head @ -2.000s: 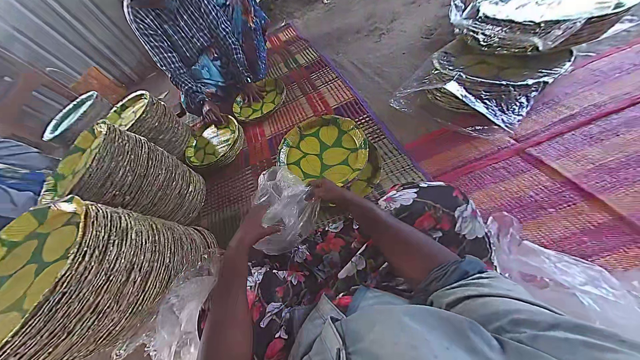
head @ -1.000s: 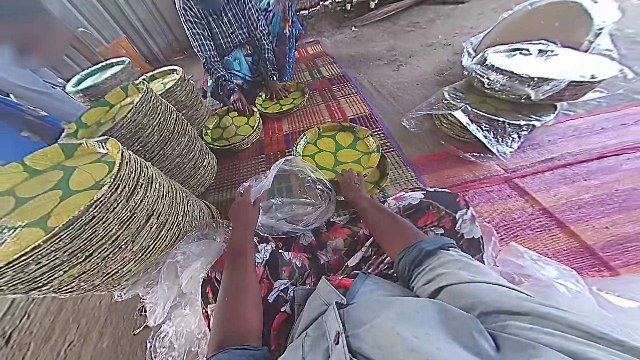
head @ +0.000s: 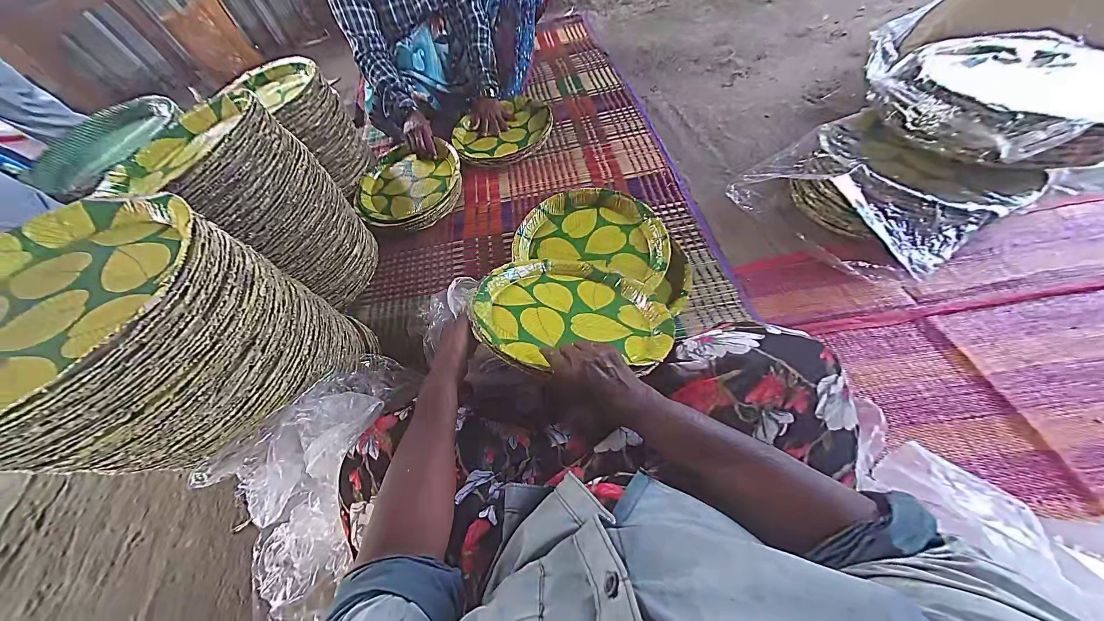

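Observation:
My right hand [head: 595, 375] grips the near rim of a round plate with a green and yellow leaf pattern [head: 573, 315], held tilted above my lap. My left hand [head: 455, 332] is at the plate's left side with a clear plastic bag [head: 444, 310] bunched around it; its fingers are mostly hidden. Just beyond the held plate, another leaf-patterned plate [head: 595, 233] lies on a further one on the woven mat [head: 552, 181].
Tall stacks of plates [head: 267, 198] lean at the left. Across the mat, a person's hands [head: 420, 134] rest on two low plate piles. Plastic-wrapped stacks [head: 966, 95] stand at the right. Loose clear plastic [head: 302, 474] lies beside my lap.
My right hand has taken hold of a plate and brought it toward my lap. The clear bag, spread between my hands a second ago, is now bunched at my left hand.

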